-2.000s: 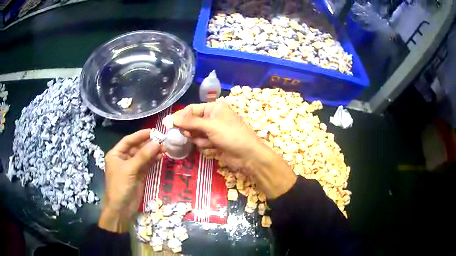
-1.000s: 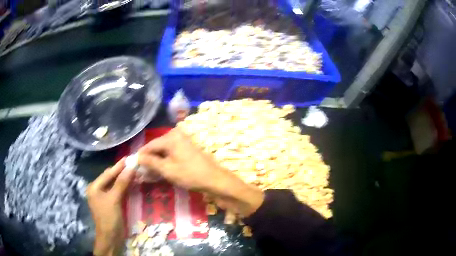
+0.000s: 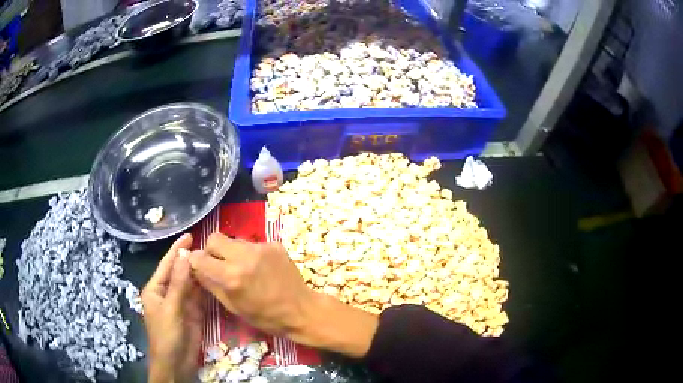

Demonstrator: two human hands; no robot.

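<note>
My left hand [image 3: 171,310] and my right hand [image 3: 243,277] meet over the red sheet [image 3: 243,221], just below the basin. A small whitish piece [image 3: 184,255] shows between the fingertips of both hands; its details are too small to tell. A heap of grey-white pieces [image 3: 67,277] lies at the left and a heap of cream pieces [image 3: 382,232] at the right. A small cluster of assembled pieces [image 3: 234,362] lies at the near edge of the red sheet. The glue pot is not visible.
A clear basin [image 3: 161,176] with one pale piece stands behind my hands. A small white bottle [image 3: 266,172] stands by the blue tote [image 3: 314,131] of mixed pieces. A crumpled white wad [image 3: 474,173] lies right. Another dark basin [image 3: 157,21] is at the back left.
The camera view has shifted, so the tote and heaps sit further left and lower. My hands have come together at the fingertips, away from the round white pot seen earlier.
</note>
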